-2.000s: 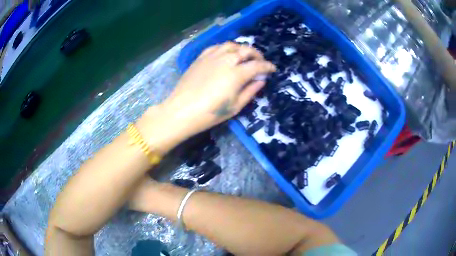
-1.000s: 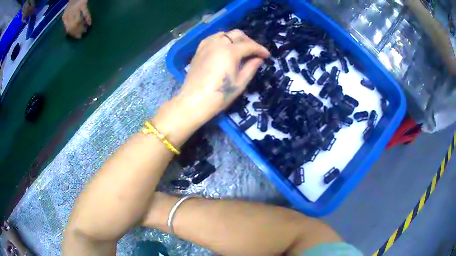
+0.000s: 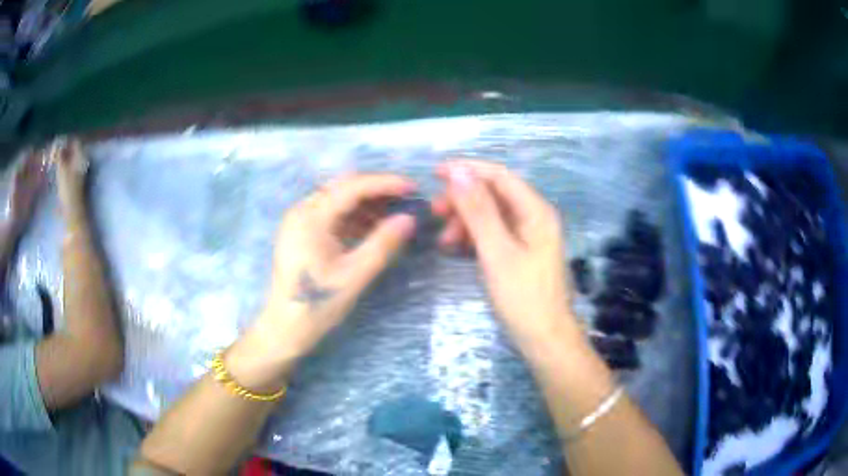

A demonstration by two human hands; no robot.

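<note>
My left hand [image 3: 321,246], with a yellow bracelet at the wrist, is held above the bubble wrap [image 3: 214,214], thumb and fingertip curved toward my right hand. My right hand [image 3: 511,223], with a silver bangle, faces it with bent fingers, a narrow gap between them. A dark blur shows between the fingertips; whether either hand holds a small black part cannot be told. A loose pile of small black parts [image 3: 628,288] lies right of my right hand. The blue tray [image 3: 690,307] at the right holds many small black parts over white liner.
The dark green conveyor belt [image 3: 558,56] runs across the top, with a dark round item [image 3: 339,9] on it. A dark green scrap [image 3: 414,423] with a pale tag lies at the near bench edge. Another person's arm [image 3: 88,288] rests over the bench at the far left.
The view has swung left, so the tray now sits at the right. My left hand has left the tray and is beside my right hand, which was hidden under my left arm.
</note>
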